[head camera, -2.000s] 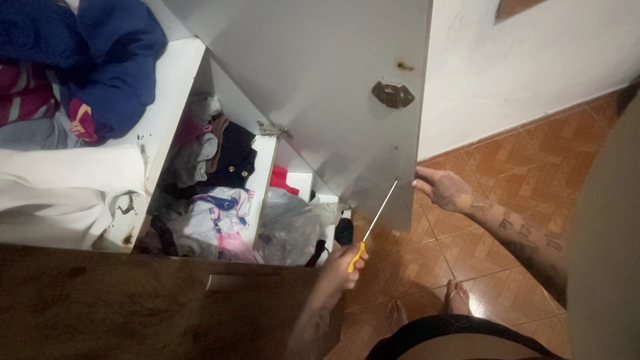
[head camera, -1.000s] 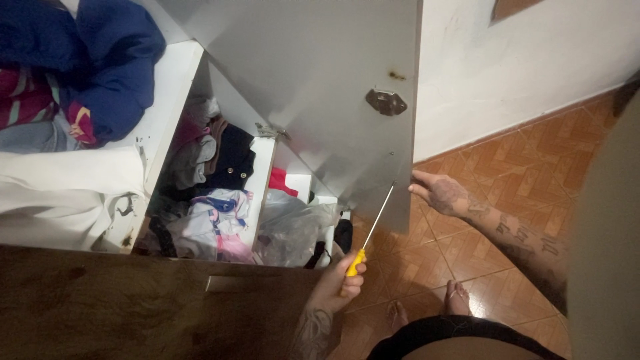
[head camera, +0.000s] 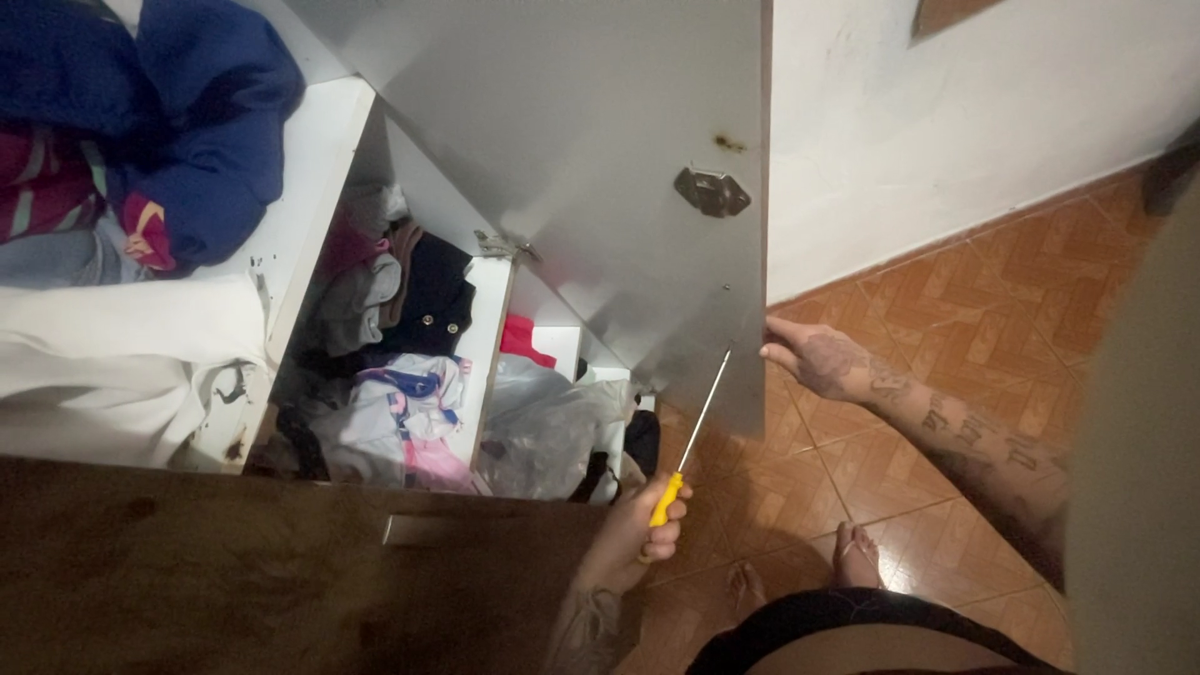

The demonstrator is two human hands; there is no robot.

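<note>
My left hand (head camera: 647,525) is closed around the yellow handle of a screwdriver (head camera: 667,499). Its thin metal shaft points up, with the tip near the lower face of a grey cabinet door (head camera: 600,122); whether the two touch cannot be told. At the door's outer edge, my right hand (head camera: 820,358) holds on with thumb and fingers, some fingertips hidden. A dark metal fitting (head camera: 712,192) is fixed to the door, with a small hole (head camera: 727,287) below it. Near the shelves, a metal hinge (head camera: 506,246) joins door and cabinet.
Left of the door, white shelves (head camera: 323,169) hold folded clothes (head camera: 412,403), a blue garment (head camera: 220,122), white cloth (head camera: 122,347) and a clear plastic bag (head camera: 544,422). A dark brown surface (head camera: 234,572) runs along the lower left. My feet (head camera: 855,553) stand on orange tiles (head camera: 994,375).
The left hand with the screwdriver has shifted slightly down the view. The door's edge and the right hand at it have moved a little to the left.
</note>
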